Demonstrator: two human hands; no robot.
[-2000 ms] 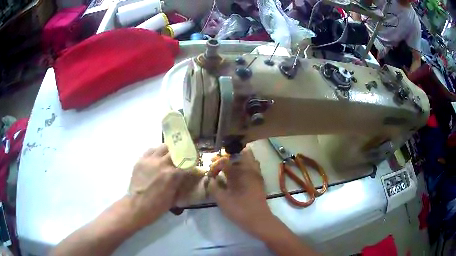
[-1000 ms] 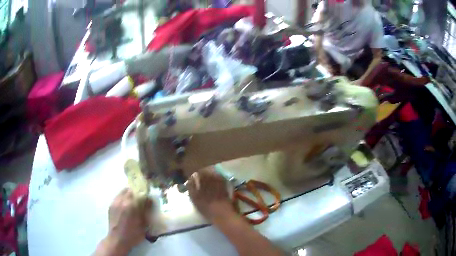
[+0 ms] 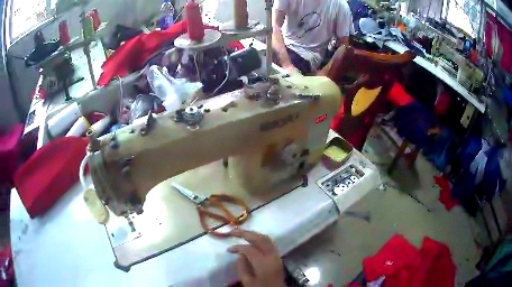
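The cream-beige sewing machine stands on the white table. Its presser foot and needle area is lit, with no cloth seen under it. The pale yellow lamp hangs left of the head. Scissors with orange-brown handles lie under the arm, silver blades pointing to the upper left. My right hand is at the table's front edge, fingers apart, fingertips close to the lower handle loop; whether they touch it is unclear. My left hand is out of the picture. A red fabric piece lies at the table's far left.
A recessed panel with small round items and a yellow-filled box sit at the table's right. Red cloth lies on the floor at lower right. A wooden chair with garments stands behind. A person in a pale shirt is beyond the machine.
The view has swung right, so the machine appears further left. My right hand has moved from the needle area to beside the scissors' handles. My left hand has left the picture.
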